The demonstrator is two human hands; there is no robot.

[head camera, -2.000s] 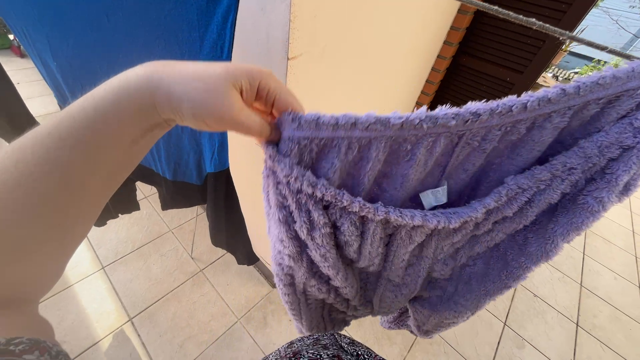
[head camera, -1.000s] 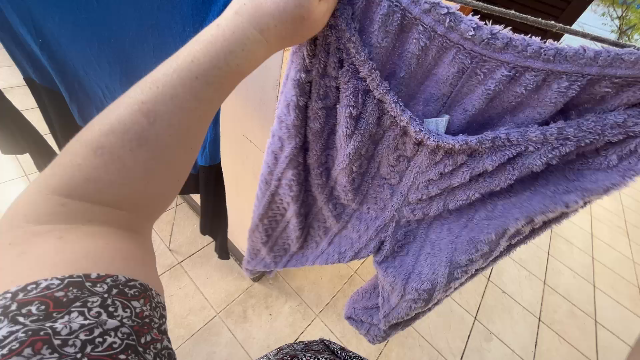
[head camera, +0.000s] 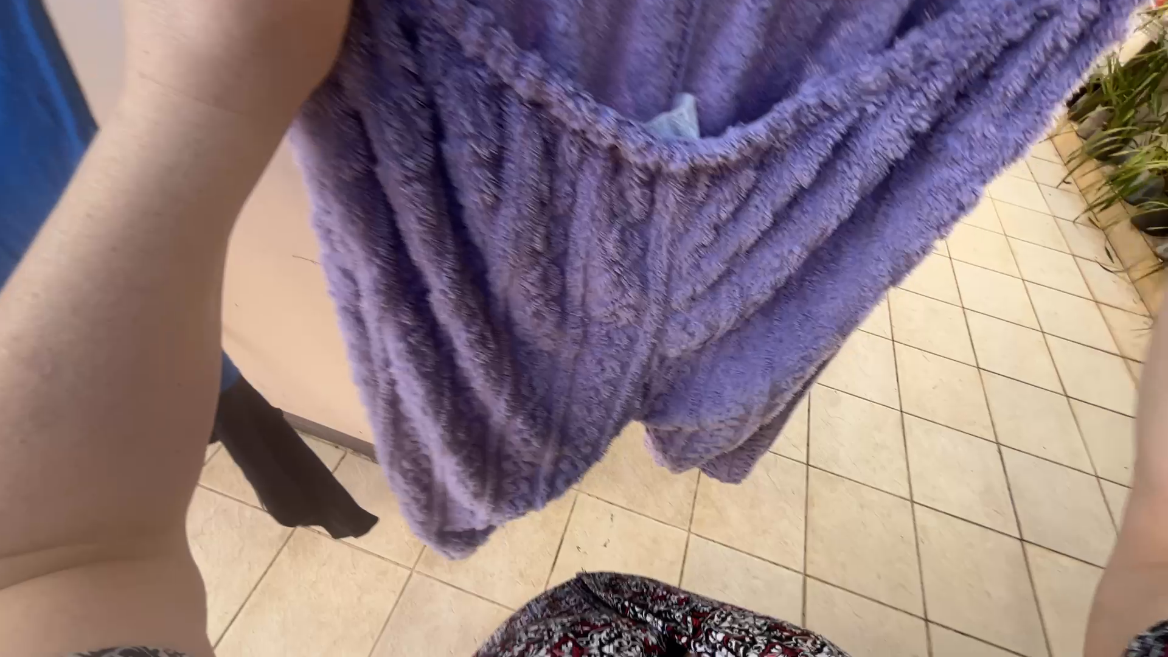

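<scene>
Purple fleece trousers (head camera: 566,274) with an elastic waistband hang in front of me, legs downward, the waist slanting up to both sides. A small pale label (head camera: 677,119) shows inside the waistband. My left forearm rises along the left side of the view to the garment's upper left corner; only the wrist end and perhaps the base of my left hand (head camera: 265,36) show, and the fingers are beyond the top edge. Part of my right forearm is at the right edge, but my right hand is out of view.
Blue fabric (head camera: 36,137) hangs at the far left, with a dark cloth end (head camera: 292,465) lower down. Behind the trousers stands a beige wall (head camera: 274,310). Light floor tiles (head camera: 858,511) spread below, and a bed of green plants (head camera: 1127,128) borders them at upper right.
My left hand, seen gripping the waistband's left corner two seconds ago, has moved up out of view. The trousers fill more of the upper view, and my right forearm has appeared at the right edge.
</scene>
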